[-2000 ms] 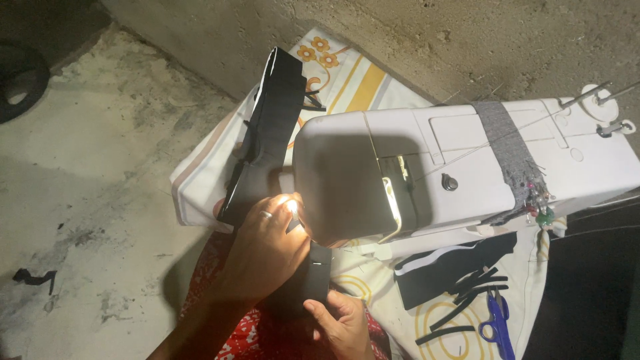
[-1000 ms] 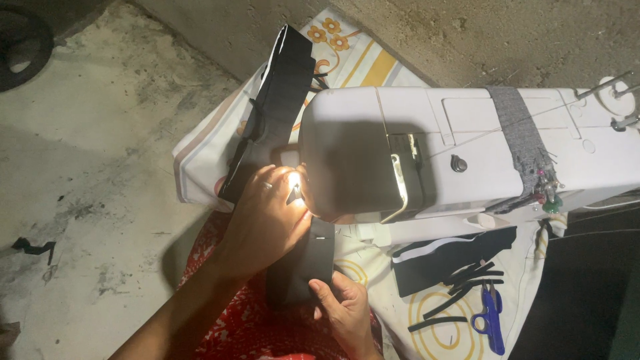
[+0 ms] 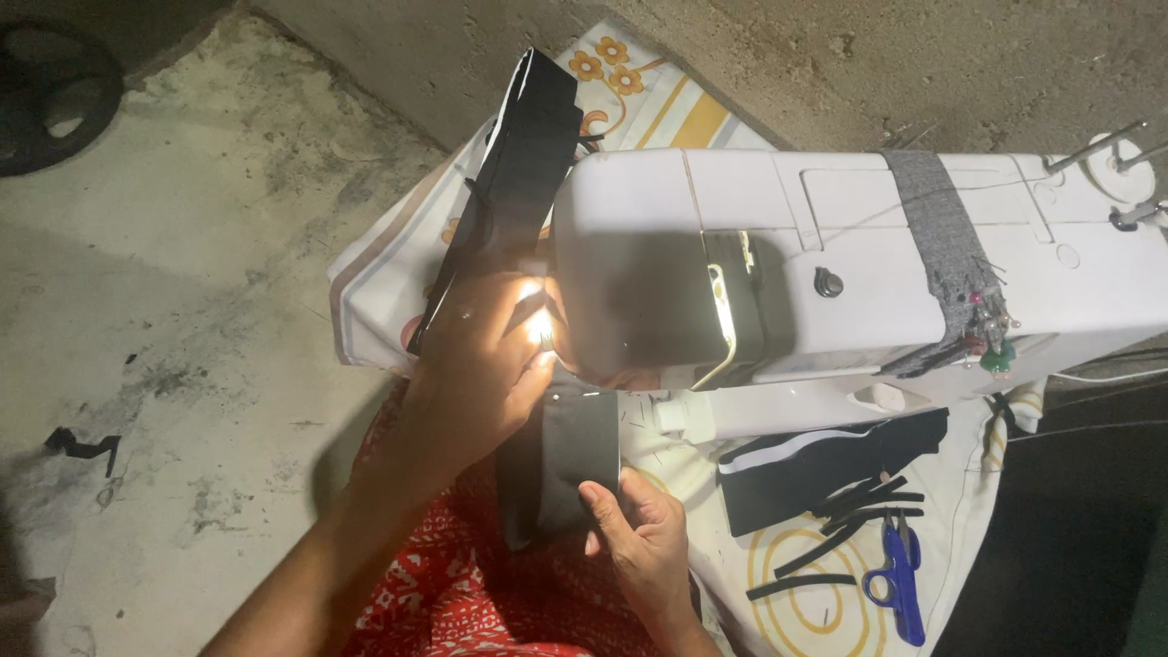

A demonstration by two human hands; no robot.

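A white sewing machine (image 3: 639, 201) fills the middle right, its lamp lighting my left hand (image 3: 484, 356). That hand lies over a long black fabric strip (image 3: 520, 155) beside the machine's head; the needle area is hidden, and I cannot tell whether its fingers grip the cloth. The strip's far part extends beyond the hand, with a white layer along its edge. Nearer me, the dark fabric's lower part (image 3: 579, 447) hangs over my lap, a pin near its top. My right hand (image 3: 639, 529) pinches its right edge between thumb and fingers.
Right of my right hand lie a folded black fabric piece (image 3: 794, 474), several narrow black strips (image 3: 817, 547) and blue thread snips (image 3: 899, 584) on a patterned tablecloth (image 3: 766, 630). Pins sit in a grey cloth band (image 3: 940, 246) on the machine. A rough wall (image 3: 867, 73) stands behind.
The near part of the dark fabric has shifted and turned slightly, with my right hand staying at its edge. My left hand remains beside the machine's head.
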